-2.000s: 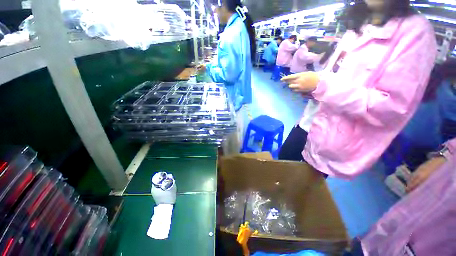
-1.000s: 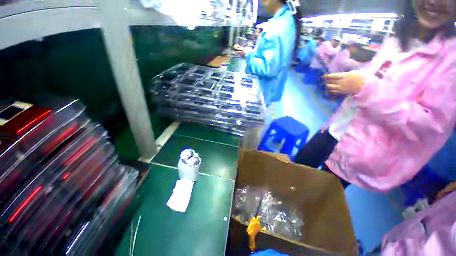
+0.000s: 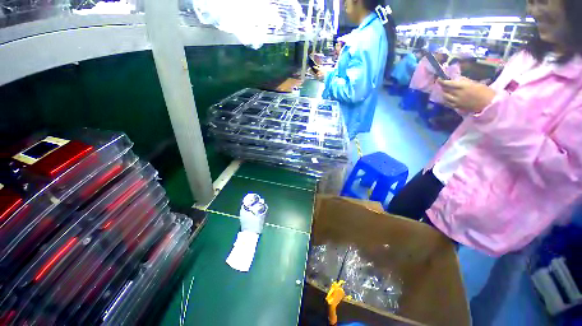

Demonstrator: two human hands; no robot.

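Neither of my hands is in view; a small bit of blue cloth shows at the bottom edge. A tall stack of clear blister trays holding glossy red and black devices stands at the left. A red device with a gold-framed dark window lies on its top. A small white upright cylinder, perhaps a label or tape roll, stands on the green bench mat, with a white strip in front of it. A second stack of clear trays, grey grid in look, stands farther back.
An open cardboard box beside the bench holds crumpled clear plastic; an orange-yellow handled tool is at its near edge. A metal post rises from the bench. A person in pink holds a dark phone-like object; another wears blue. A blue stool stands behind the box.
The view has swung left, so the bench, box and trays sit farther right and more of the red-device stack shows. The person in pink now holds the dark object raised.
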